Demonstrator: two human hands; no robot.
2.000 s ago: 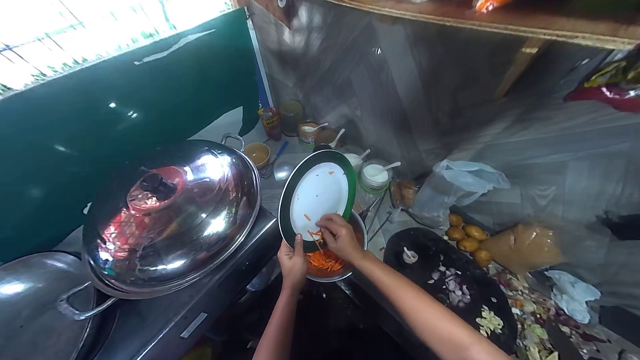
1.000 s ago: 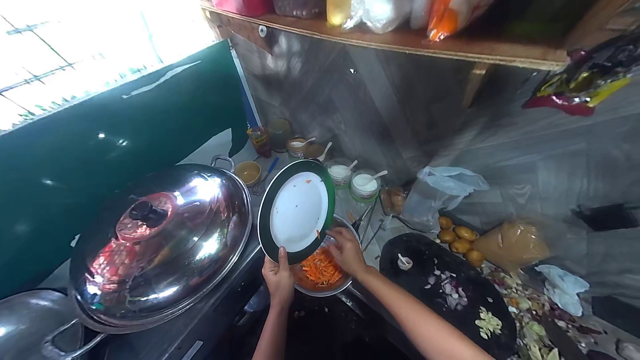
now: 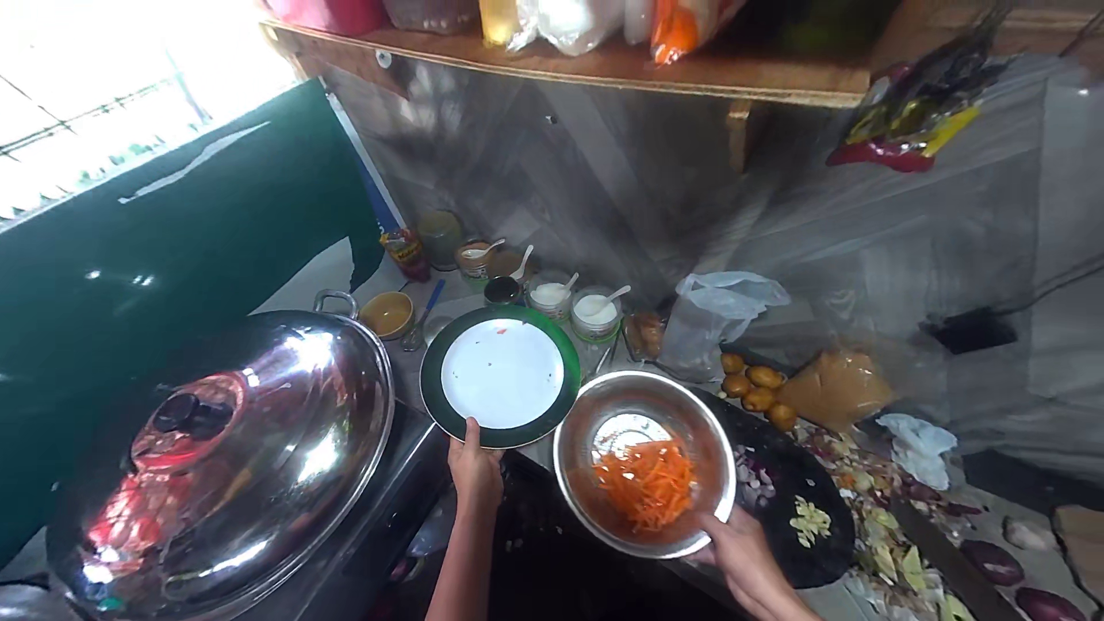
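Note:
My left hand (image 3: 476, 470) grips the near rim of a white plate with a dark green rim (image 3: 502, 373); a few small orange bits lie on it. With my right hand (image 3: 740, 552) I hold the lower right rim of a stainless steel bowl (image 3: 580, 509). Shredded carrot (image 3: 647, 485) lies in the bottom of the bowl. The plate is left of the bowl, their rims close together. Right of the bowl, partly hidden by it, is a dark round board (image 3: 776, 461) bearing chopped purple onion (image 3: 753, 483) and sliced garlic (image 3: 810, 521).
A large domed metal lid (image 3: 267, 466) fills the left. Behind the plate stand jars of white powder (image 3: 595, 312) with spoons, and a small yellow bowl (image 3: 387, 315). Small round orange-brown produce (image 3: 759, 398), a plastic bag (image 3: 711, 319) and vegetable peelings (image 3: 888, 543) lie right. A wooden shelf (image 3: 604, 71) overhangs.
My right hand has left the plate's edge and now holds the bowl's rim. The plate, tilted over the bowl before, is now to its left, and the whole bowl shows.

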